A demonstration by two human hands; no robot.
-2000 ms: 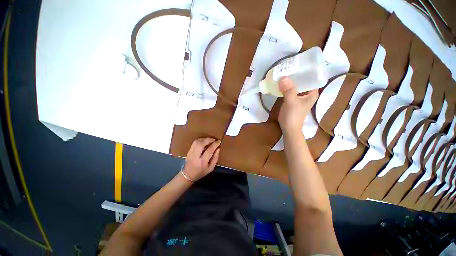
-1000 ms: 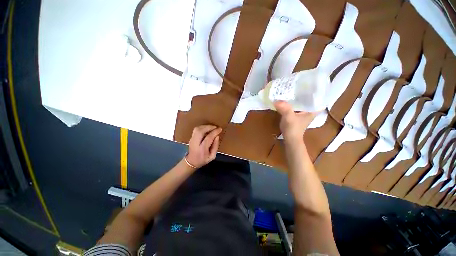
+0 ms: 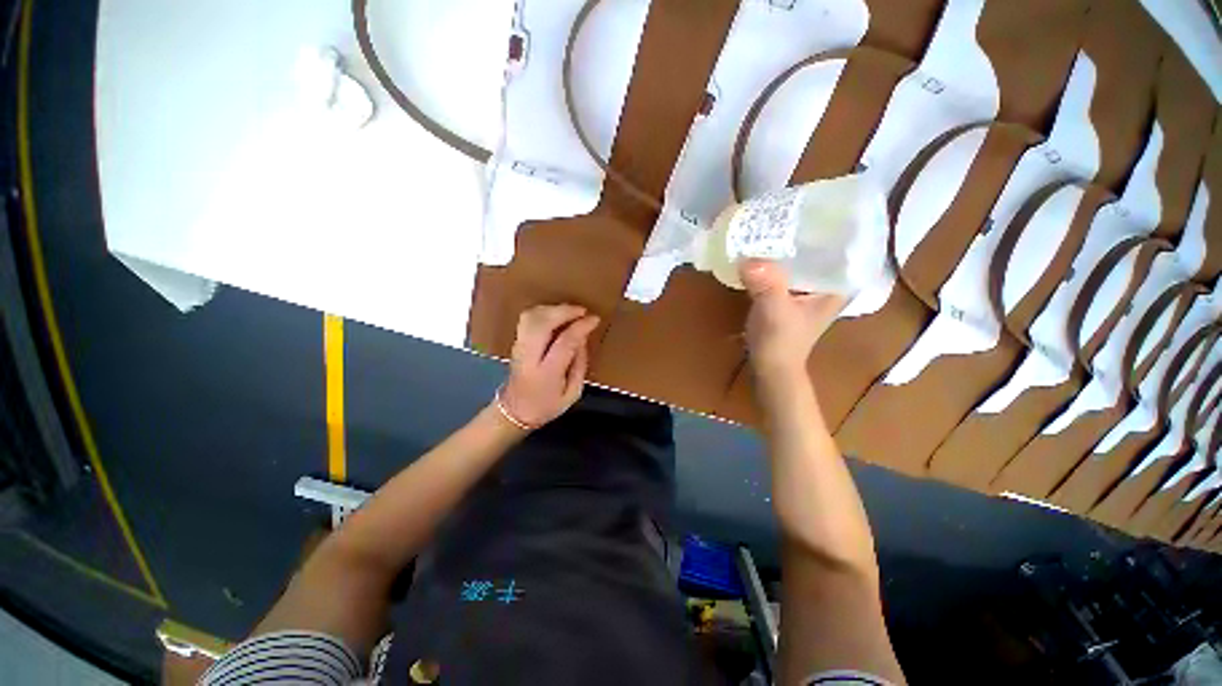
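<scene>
My right hand (image 3: 791, 315) grips the translucent white glue bottle (image 3: 820, 228), which is tilted on its side. Its nozzle points left, over the lower end of a white reinforcement piece (image 3: 653, 275); I cannot tell whether the tip touches. My left hand (image 3: 547, 365) rests with curled fingers on the brown bag panel (image 3: 523, 282) near the table's front edge, its fingertips by the overlap with the following panel. Whether it pinches anything is hidden. Dark-brown handles (image 3: 574, 94) arch from the white pieces.
Overlapped brown panels with white pieces and handles run to the far right (image 3: 1139, 429). The white tabletop (image 3: 228, 161) lies at the left, with a small crumpled white wad (image 3: 351, 99) on it. Below are a dark floor with a yellow line (image 3: 335, 402) and a blue item (image 3: 710, 566).
The panels and table have shifted upward in view. The bottle has come lower relative to the white piece, its nozzle now at the piece's near end. My left hand stays on the same panel area.
</scene>
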